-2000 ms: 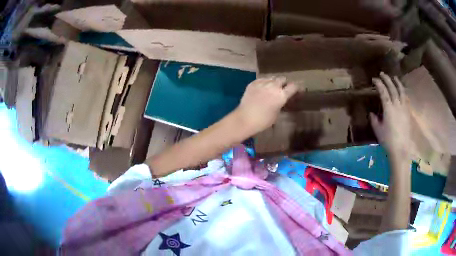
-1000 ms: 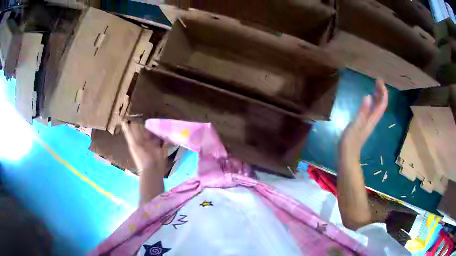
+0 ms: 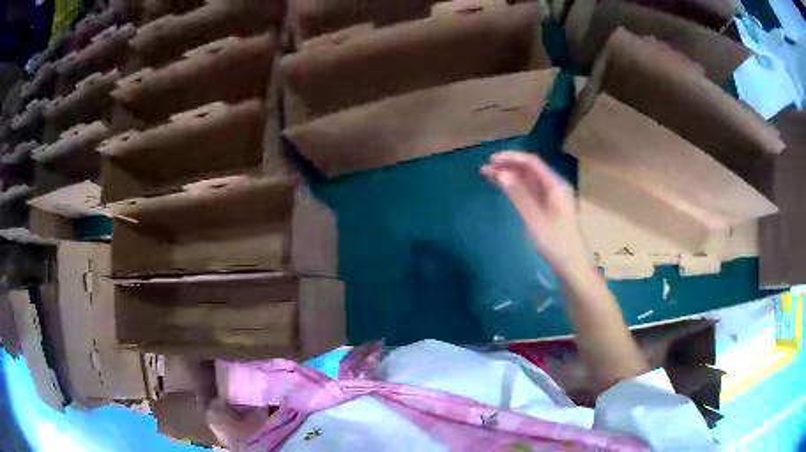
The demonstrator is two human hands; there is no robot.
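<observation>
An open brown carton (image 3: 208, 316) lies at the left front of the green tabletop (image 3: 415, 238), its long lid panel beside its trough. My right hand (image 3: 541, 207) is raised over the green surface, empty, with its fingers apart and slightly curled. It is left of a tan cardboard blank (image 3: 650, 225) with notched edges. My left hand (image 3: 234, 424) seems to be a blurred, skin-toned shape at the bottom left, below the carton and partly behind the pink cloth; its fingers cannot be made out.
Rows of open cartons (image 3: 190, 146) fill the left and back of the table. Another open carton (image 3: 415, 106) stands at the back middle. Small cardboard scraps (image 3: 543, 305) lie near the front edge. A yellow crate (image 3: 786, 331) and dark brown boxes (image 3: 689, 353) are below the table at right.
The view has swung to the right. The carton that was under my hands is now at the left, untouched by my right hand. My right hand remains raised and empty.
</observation>
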